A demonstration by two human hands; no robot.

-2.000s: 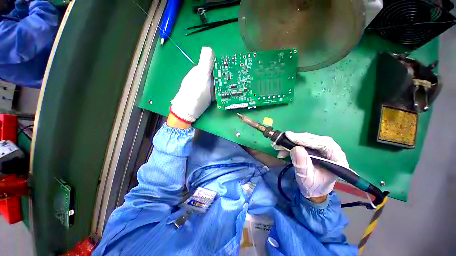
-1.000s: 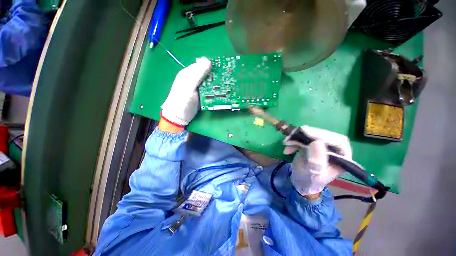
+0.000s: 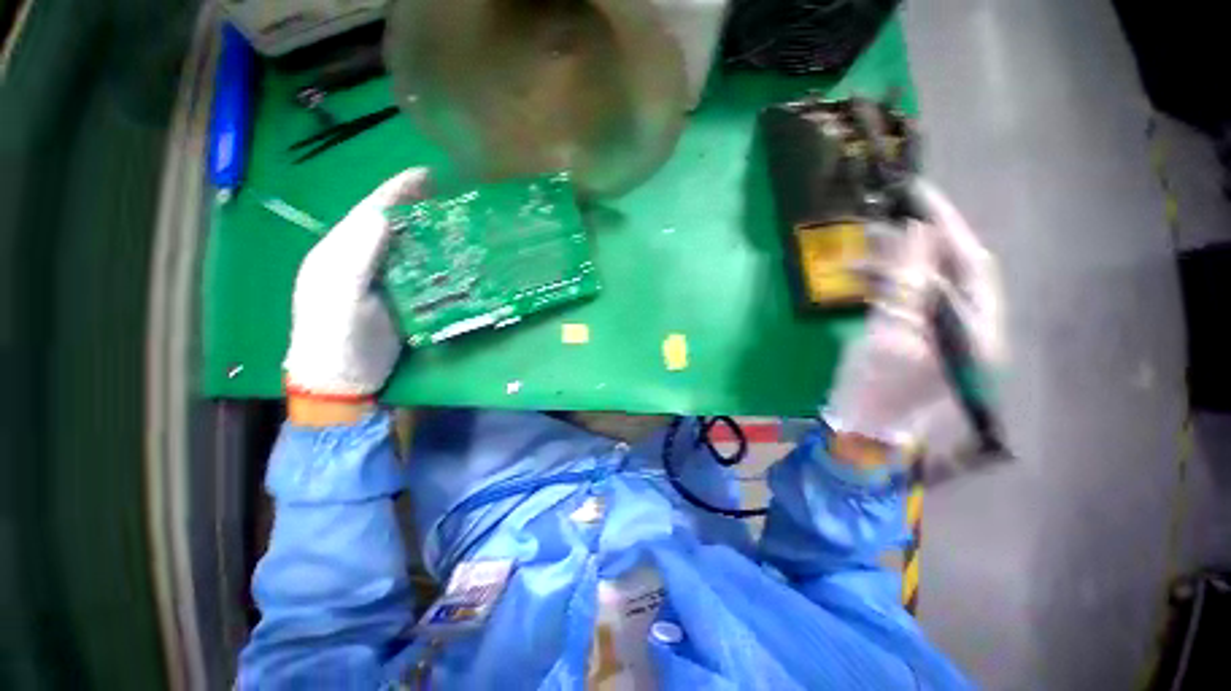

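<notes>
My left hand (image 3: 344,297), in a white glove with an orange-red cuff edge, grips a green printed circuit board (image 3: 493,257) by its left edge above the green mat. The board's pale connector edge faces me. My right hand (image 3: 925,324), gloved and blurred, holds the soldering iron (image 3: 961,365) at the right, beside the soldering iron stand (image 3: 830,155) and its yellow sponge (image 3: 834,262). The iron's tip is hidden or too blurred to make out.
A translucent fume extraction hood (image 3: 540,95) stands behind the board. Black tweezers (image 3: 344,132) and a blue stick (image 3: 231,115) lie at the back left. Yellow tape pieces (image 3: 675,352) lie on the green mat (image 3: 675,270). A conveyor (image 3: 81,351) runs along the left. A black fan (image 3: 803,30) is at the back.
My right hand has moved with the iron from near the board's lower edge to the stand at the right. The view has turned right. My left hand still holds the board, now tilted slightly.
</notes>
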